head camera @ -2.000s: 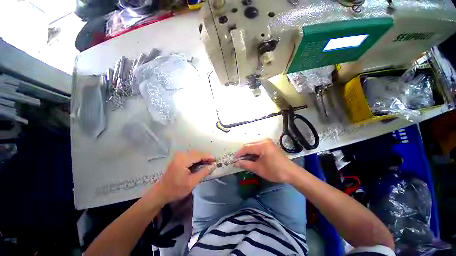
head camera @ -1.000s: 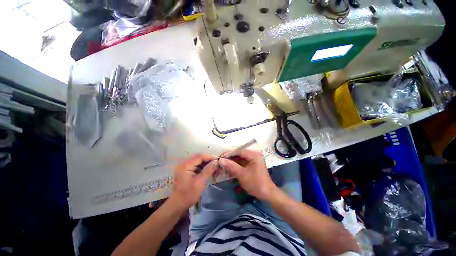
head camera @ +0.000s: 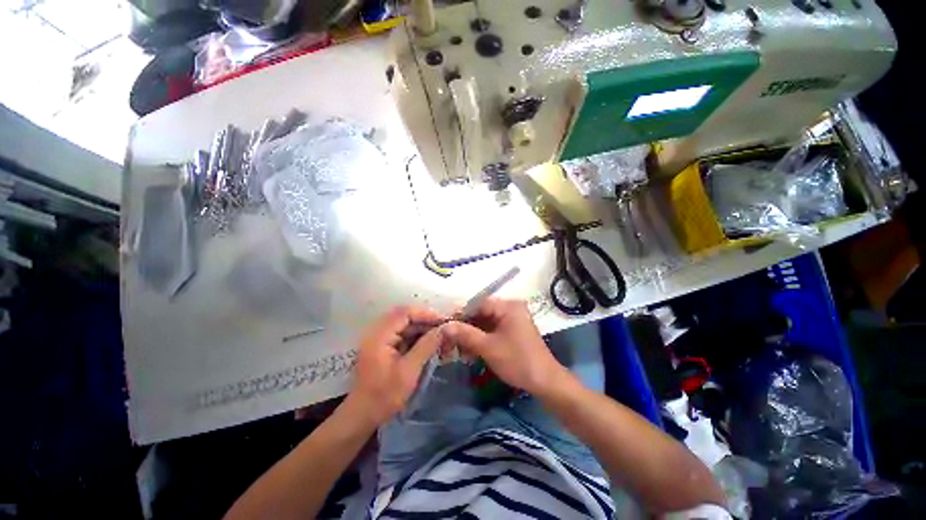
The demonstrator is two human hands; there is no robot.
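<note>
My left hand (head camera: 389, 364) and my right hand (head camera: 505, 348) meet at the table's front edge, fingertips nearly touching. Between them they pinch a thin grey strip (head camera: 493, 288). One end sticks up past the right fingers, and a greyish length hangs below the left fingers. Any metal fitting on it is hidden by the fingers. Black-handled shears (head camera: 587, 274) lie to the right, blades toward the machine. The cream sewing machine (head camera: 487, 102) stands ahead, its needle area brightly lit.
White-patterned panels (head camera: 301, 193) lie left of the needle area, beside heaped grey tabs (head camera: 225, 168) and plain panels (head camera: 162, 239). A yellow box (head camera: 695, 210) with plastic bags stands at the right. A blue crate (head camera: 849, 350) stands below the table's right side.
Both hands have come together from apart, and the strip now shows above the right fingers, tilted more steeply than a second ago. A greyish length now hangs below. The view has shifted slightly.
</note>
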